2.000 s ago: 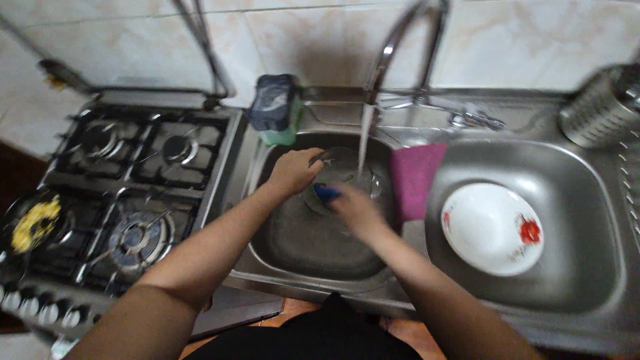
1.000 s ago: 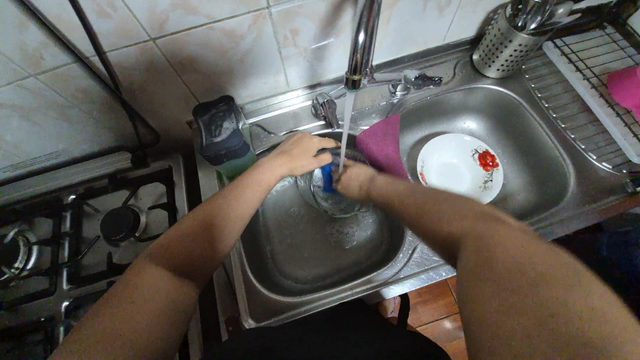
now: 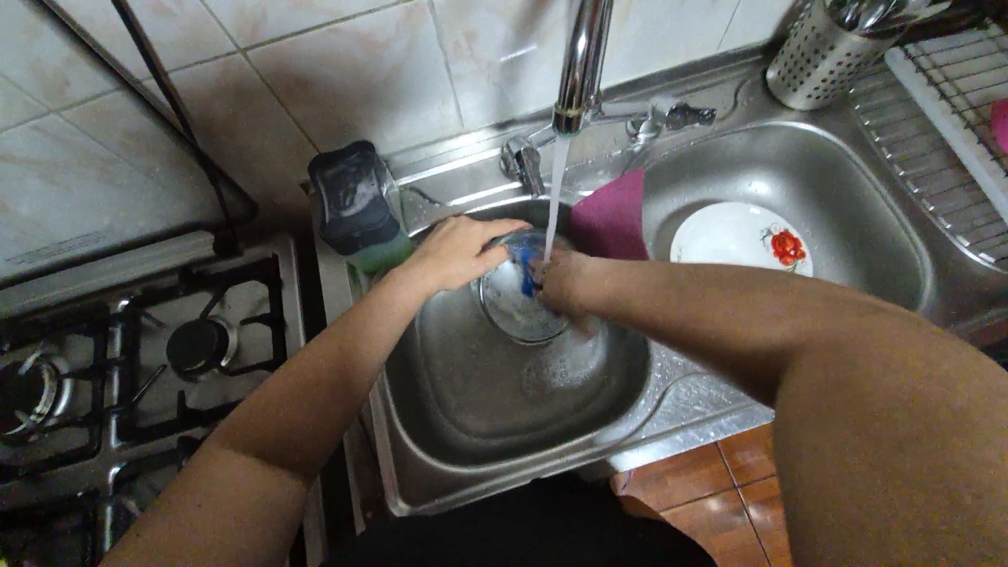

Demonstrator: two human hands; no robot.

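Observation:
In the left basin of the steel sink (image 3: 504,441), a round clear glass dish or lid (image 3: 508,311) shows suds on its surface. My left hand (image 3: 461,250) grips its upper left rim. Pressed on the glass is a blue scrubber or sponge (image 3: 526,272), held in my right hand (image 3: 568,287), whose fingers are blurred and partly hidden. A stream of water from the chrome faucet (image 3: 575,94) falls beside my right hand. The pink cloth (image 3: 614,216) hangs over the divider, just behind my right wrist.
A white bowl with a red flower (image 3: 724,232) sits in the right basin, partly behind my right forearm. A dark-topped container (image 3: 354,197) stands at the sink's left back corner. A gas stove (image 3: 197,346) lies left, a perforated steel utensil holder (image 3: 819,67) and wire rack (image 3: 961,102) right.
The view has shifted and come nearer to the sink. Both hands stay at the glass piece under the faucet, the right one still on the blue scrubber.

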